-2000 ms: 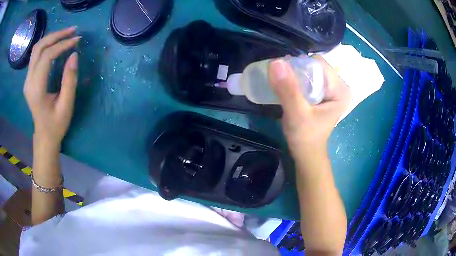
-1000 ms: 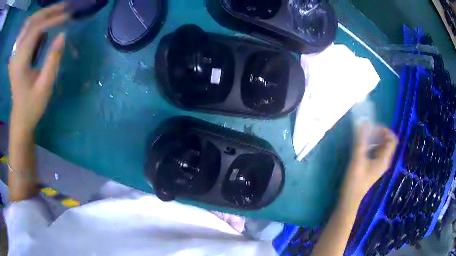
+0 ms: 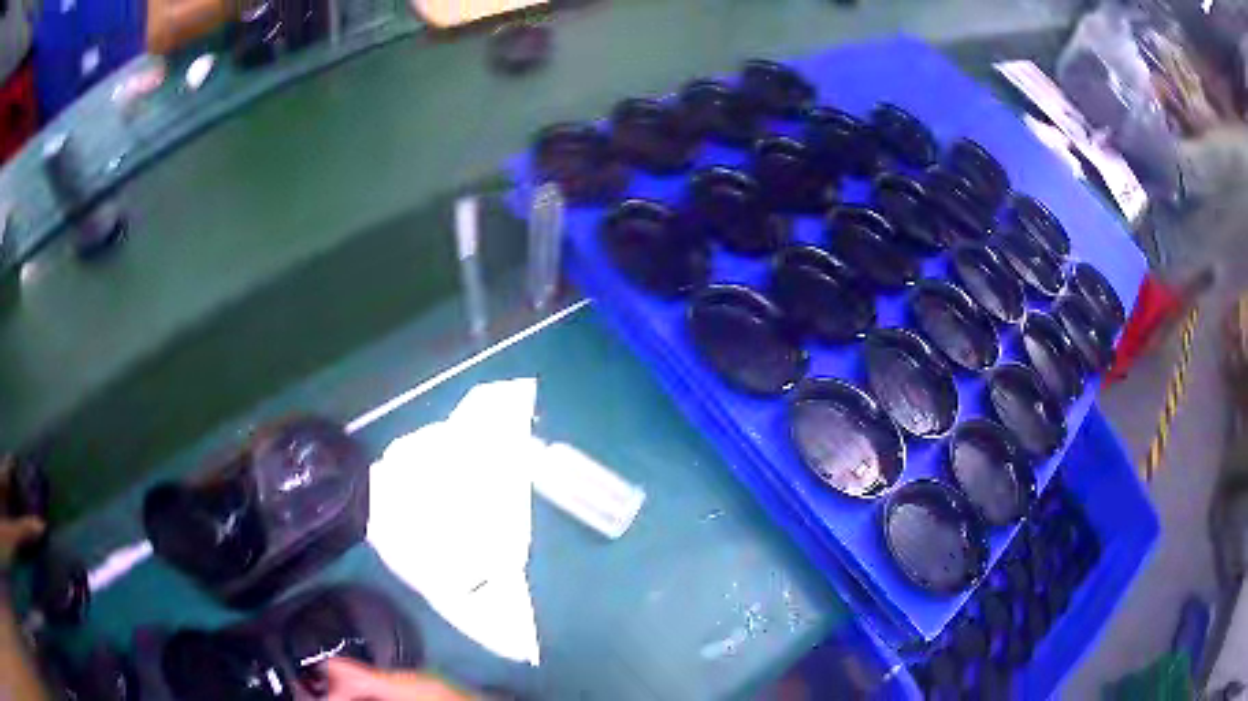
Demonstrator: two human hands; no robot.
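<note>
Two-well black housings lie at lower left: one (image 3: 315,496) above another (image 3: 390,633), which is cut off by the bottom edge. My right hand (image 3: 390,683) is mostly out of frame at the bottom; its fingertips are at the lower housing's well, grip unclear. My left hand (image 3: 14,657) seems to show only as a blurred skin-coloured strip at the left edge. A translucent squeeze bottle (image 3: 591,490) lies on its side, touching the white cloth (image 3: 459,527). Round black dishes (image 3: 746,338) sit in rows in the blue tray (image 3: 616,295).
More filled blue trays (image 3: 1129,514) lie under the top one. Two clear plastic strips (image 3: 545,247) stand out near the tray's left corner. The green raised line (image 3: 315,247) runs behind the mat. A blurred person (image 3: 1211,206) is at the upper right.
The view has swung right toward the trays. The bottle is out of my right hand and lies by the cloth. My right hand has moved from near the tray to the lower housing.
</note>
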